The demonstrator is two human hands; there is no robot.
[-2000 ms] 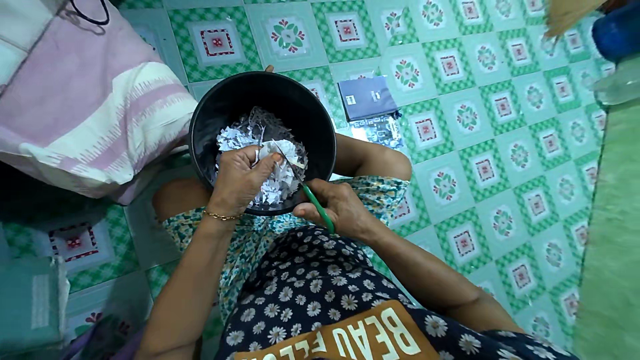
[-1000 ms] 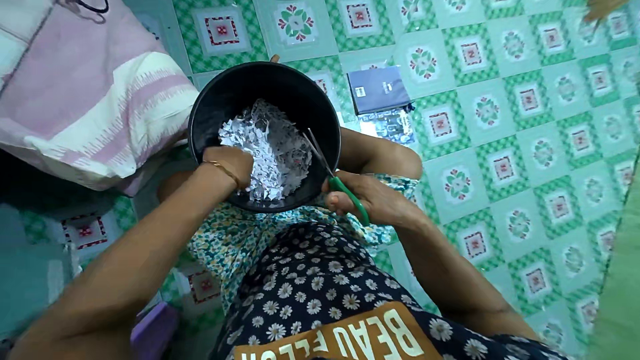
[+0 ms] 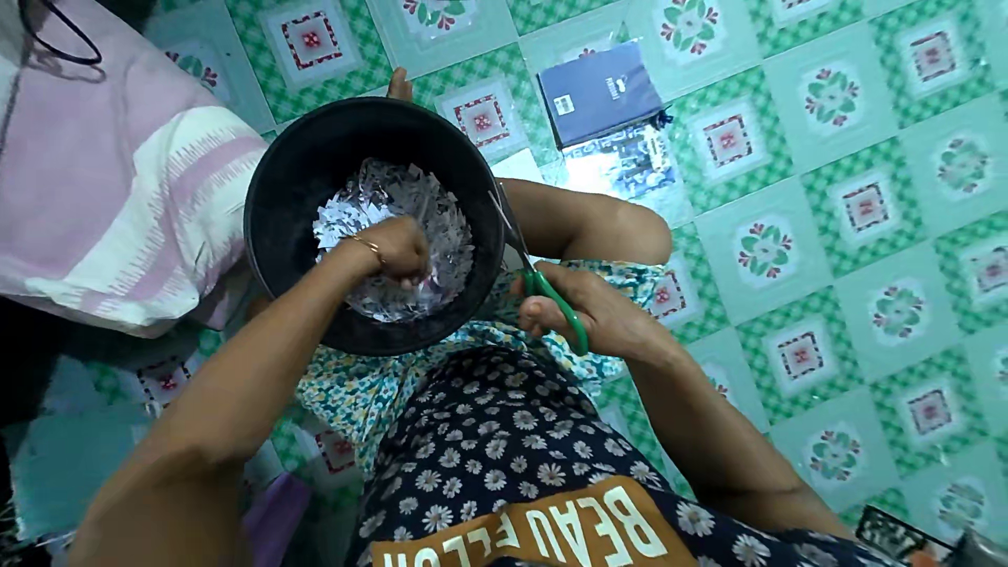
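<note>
A round black bucket [image 3: 264,228] sits against my lap, with many cut pieces of white paper [image 3: 441,213] in its bottom. Inside it, on the paper, is my left hand [image 3: 400,250], fingers curled down; whether it holds any pieces is hidden. Scissors [image 3: 561,303] with green handles are in my right hand [image 3: 583,307], beside the bucket's right rim. Their blades point up and are slightly apart, clear of any paper.
A pink and white cloth [image 3: 118,181] lies left of the bucket. Beyond my knee, a blue book [image 3: 600,93] rests on the tiled-pattern floor, next to a shiny printed packet [image 3: 622,161]. A purple object [image 3: 276,520] shows at lower left.
Two seconds ago my left hand held paper near the scissors; it has since gone down onto the cut paper. The scissors have moved from over the rim to beside it.
</note>
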